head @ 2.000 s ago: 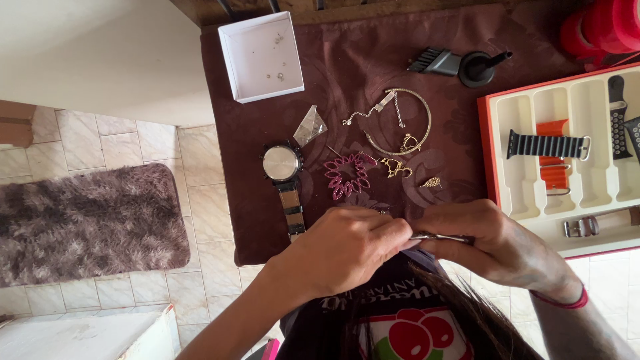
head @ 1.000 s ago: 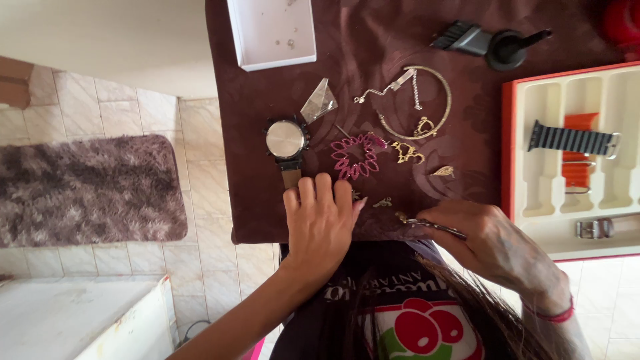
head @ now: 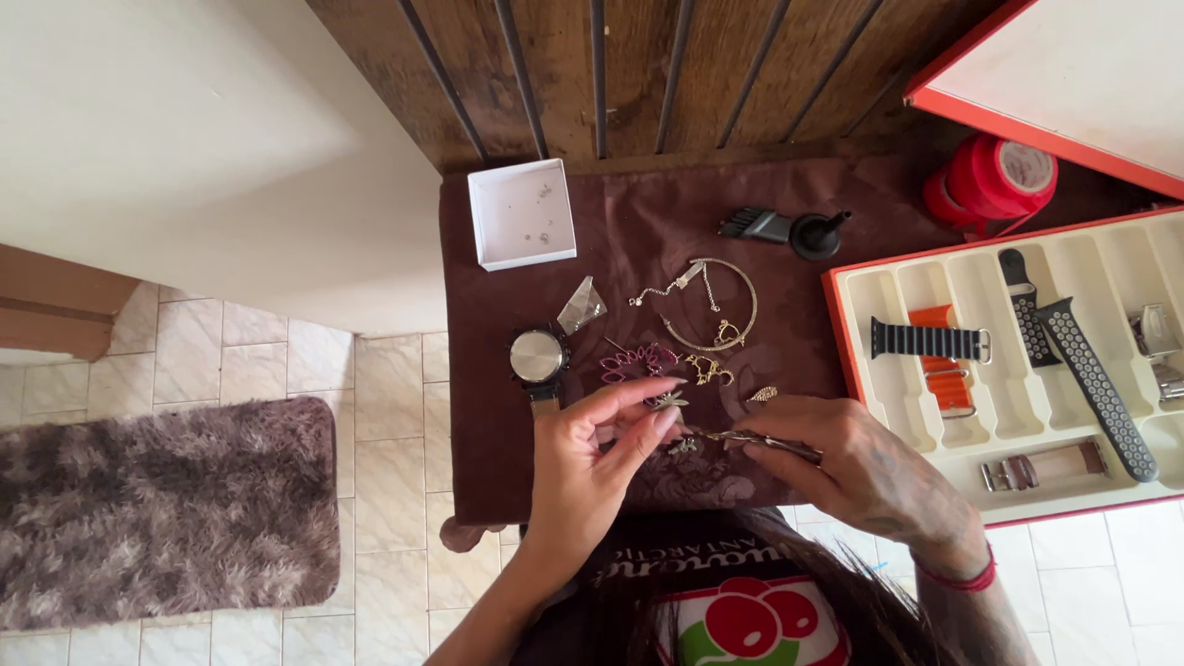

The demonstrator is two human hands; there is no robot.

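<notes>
My left hand [head: 606, 453] pinches a small metal charm [head: 668, 401], dragonfly-like in shape, between thumb and fingers. My right hand [head: 846, 462] is closed around metal pliers [head: 772, 442], whose tip points left toward the charm. Just below that tip is another small metal charm [head: 683, 446]. Above my left fingers lies a pink openwork earring [head: 638, 359], with a gold-coloured piece [head: 710, 371] beside it. A leaf-like gold piece [head: 763, 394] rests above my right fingers. Farther back is a round bangle [head: 754, 301] with a fine chain. Whether the pliers touch anything is unclear.
On the brown cloth [head: 629, 231] are a white box [head: 524, 215] with tiny pieces, a clear plastic bag [head: 582, 305], a watch [head: 537, 357], a black brush attachment [head: 786, 228] and a red container [head: 990, 185]. A tray [head: 1008, 444] of watch straps stands at the right.
My left hand has lifted from the cloth beside the watch and now holds a charm near the pliers. The view has shifted, showing more of the wooden backing.
</notes>
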